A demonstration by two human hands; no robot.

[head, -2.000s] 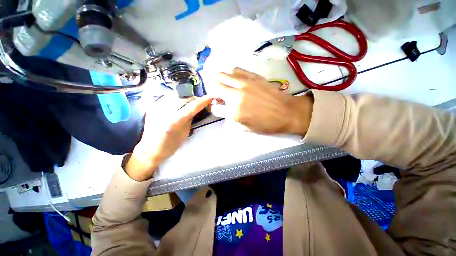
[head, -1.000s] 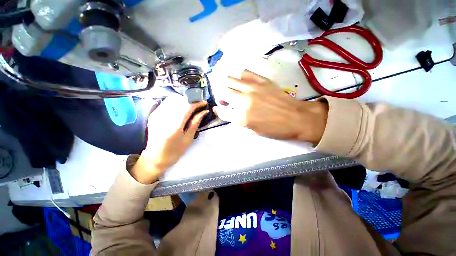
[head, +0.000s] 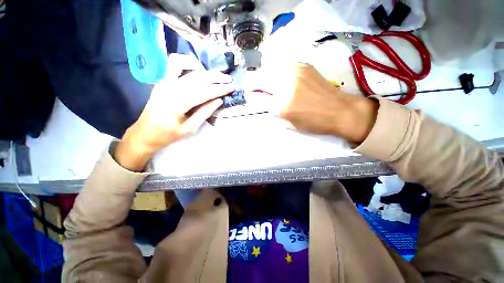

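Observation:
The dark garment [head: 91,83] lies left of the needle area, and a small dark piece of cloth [head: 234,98] shows at my left fingertips. My left hand [head: 174,105] holds this piece just in front of the presser foot area [head: 250,41]. My right hand [head: 309,102] is closed, with its fingers bent, right of the needle area. Glare washes out its fingertips, and I cannot tell if it holds anything. The light-blue guard [head: 145,44] stands left of the needle.
Red-handled shears [head: 395,63] lie right of my right hand. Behind them is a clear plastic bag [head: 353,16] with black bits. A thin rod with a black clip [head: 467,83] lies at right. A ruler strip [head: 265,176] runs along the front edge. A blue crate [head: 395,235] is below right.
The view has shifted, so the needle area sits higher and further right. My left hand has drawn back a little from my right hand, and the small dark piece shows between them.

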